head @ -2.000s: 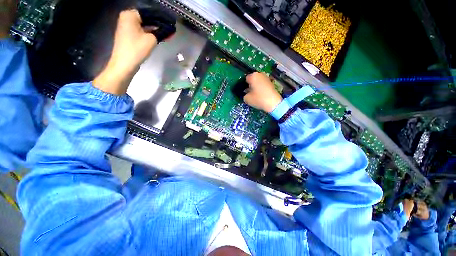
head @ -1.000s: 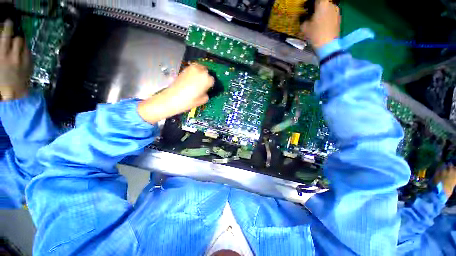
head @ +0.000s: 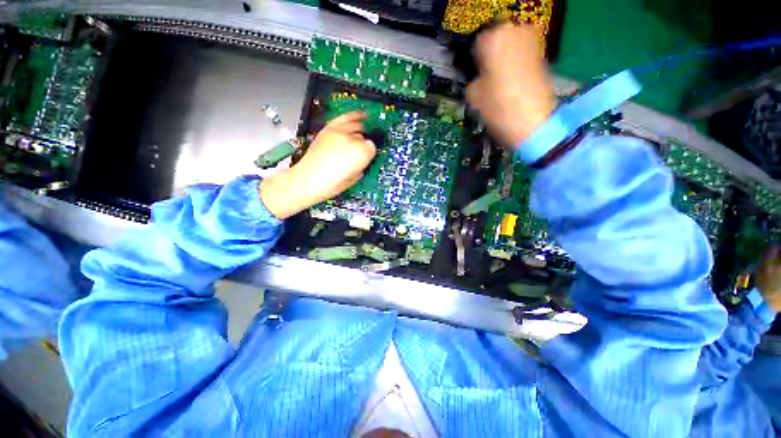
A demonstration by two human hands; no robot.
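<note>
A large green circuit board (head: 428, 171) lies in a black carrier (head: 390, 267) in front of me. My left hand (head: 330, 162) is over the board's left part, fingers bent down at its surface; I cannot tell whether it holds a small part. My right hand (head: 507, 81), blurred, with a light blue wrist strap (head: 591, 111), is above the conveyor's far edge, just in front of the yellow parts bin (head: 522, 12). Its fingertips are dark and blurred, so what they hold is hidden.
A narrow green board (head: 368, 66) lies beyond the main board. Another board with a yellow block (head: 509, 225) is to its right. A bare metal stretch (head: 227, 111) lies left, then another board (head: 60, 94). The near metal rail (head: 360, 287) runs before me. A neighbour's hand (head: 773, 278) shows at right.
My right hand went from the board to the yellow bin and has now come back a little towards me. My left hand moved right onto the board. The neighbour's hand at left has gone.
</note>
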